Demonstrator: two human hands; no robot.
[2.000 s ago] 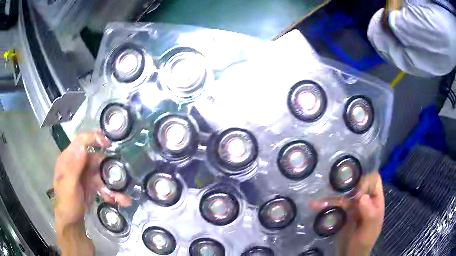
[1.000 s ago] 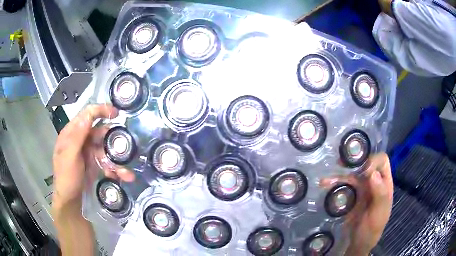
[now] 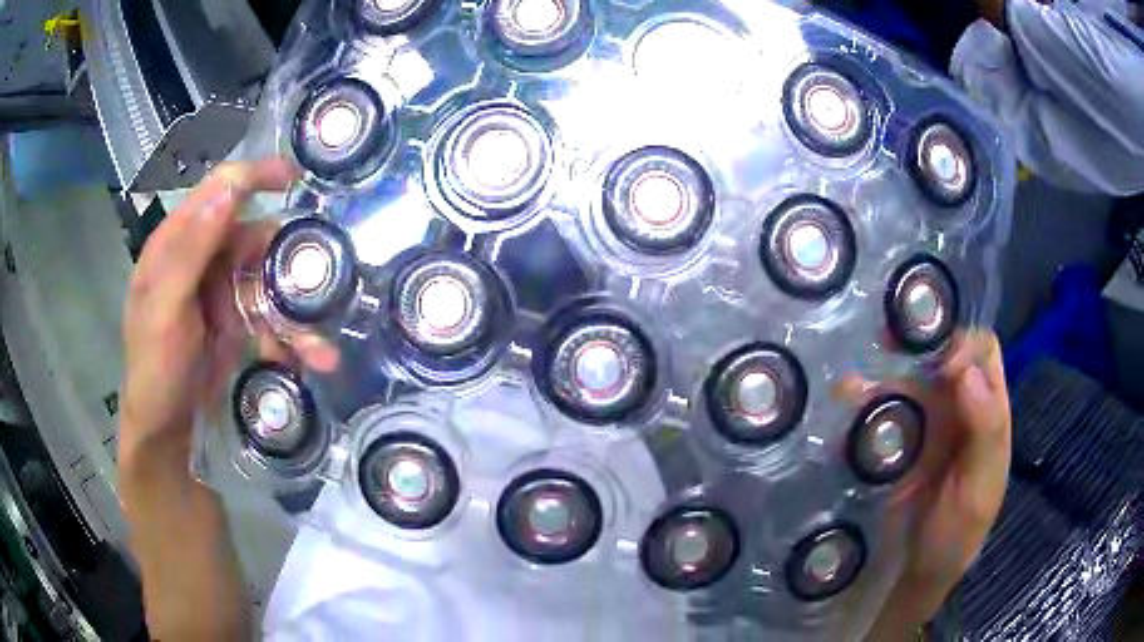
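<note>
A clear blister tray [image 3: 540, 257] is held up in front of me and fills most of the view, with its top edge cut off. Its pockets hold several round black-and-silver parts, such as the speaker driver [image 3: 596, 366] near the middle. Strong glare whitens the top centre, so the pocket contents there are hard to tell. My left hand [image 3: 188, 314] grips the tray's left edge, fingers partly seen through the plastic. My right hand [image 3: 960, 439] grips its right edge, fingers behind the plastic.
A metal machine rail and bracket [image 3: 188, 148] stand at the upper left. A person's pale sleeve [image 3: 1054, 88] is at the upper right. A ridged stack of trays [image 3: 1079, 502] lies at the lower right by a blue frame [image 3: 1066, 332].
The tray has moved up in view, so its top row is now partly cut off and its lower edge shows. Both hands have risen with it, still gripping its sides.
</note>
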